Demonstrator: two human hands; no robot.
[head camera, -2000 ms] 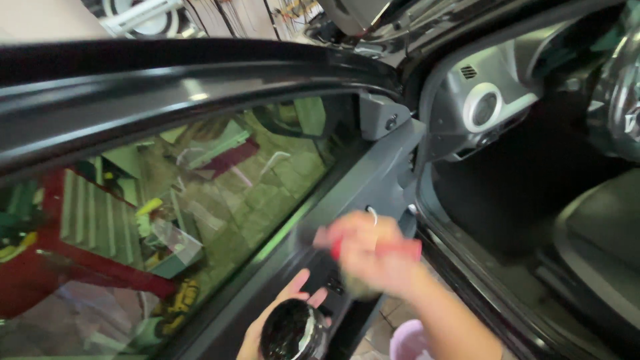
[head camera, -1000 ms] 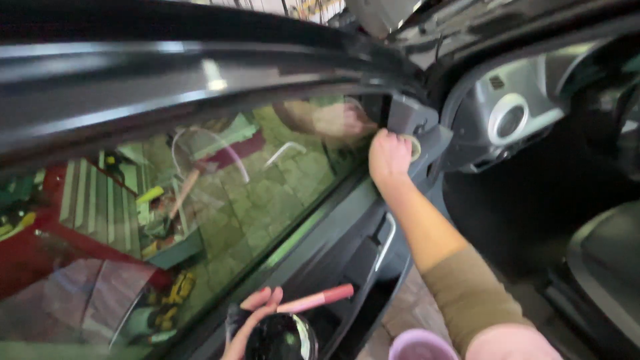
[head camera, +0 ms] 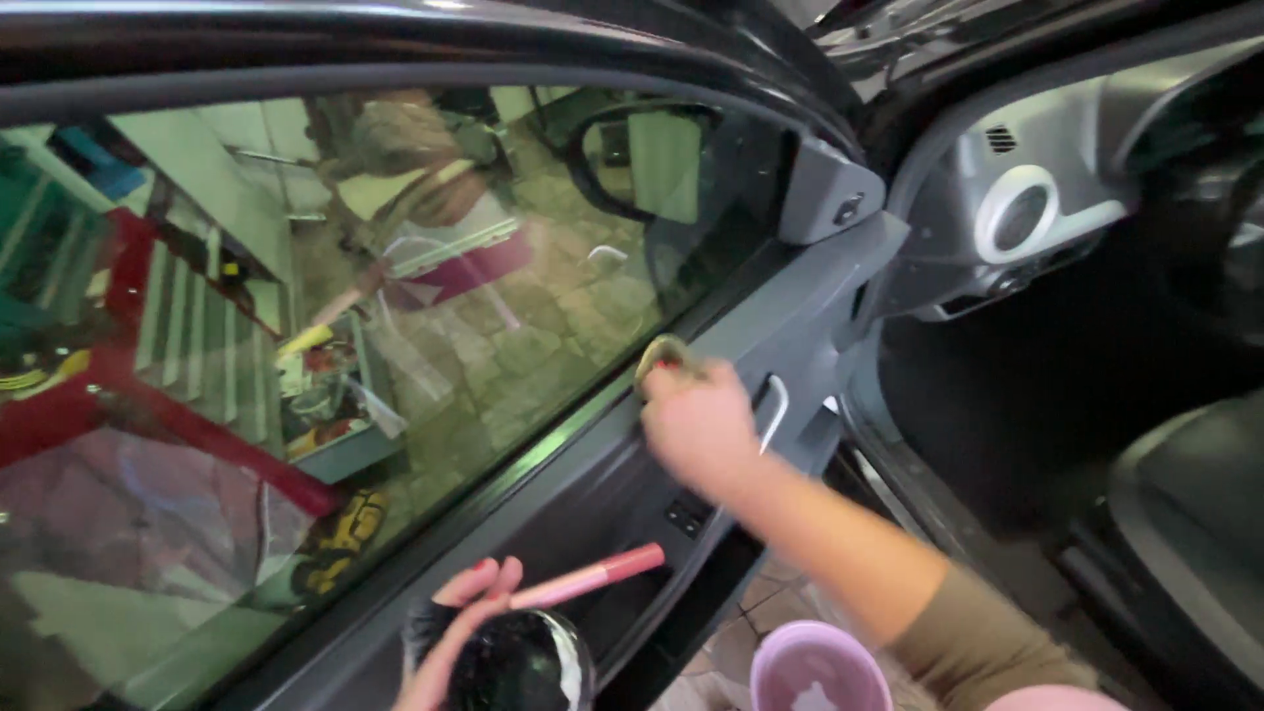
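My right hand (head camera: pixel 696 425) presses a small tan pad or sponge (head camera: pixel 660 363) on the upper edge of the grey car door panel (head camera: pixel 760 316), just below the window glass (head camera: pixel 533 355). At the bottom, my left hand (head camera: pixel 464 627) holds a dark round jar (head camera: pixel 518 662) with whitish residue at its rim. A pink-and-red handle, seemingly of a brush (head camera: pixel 592 578), is also held by that hand and lies across above the jar. The brush's far end is hidden by the fingers.
The door's pull handle (head camera: pixel 775 410) and window switches (head camera: pixel 686 515) are near my right forearm. A pink bucket (head camera: pixel 820 671) stands on the paved floor below. To the right are the dashboard speaker (head camera: pixel 1017 212) and a dark seat (head camera: pixel 1195 494). Tool trays show through or in the glass.
My right hand has moved from the mirror corner down along the door's top edge since one second ago. The red-handled tool was in my right hand two seconds ago and is now in my left.
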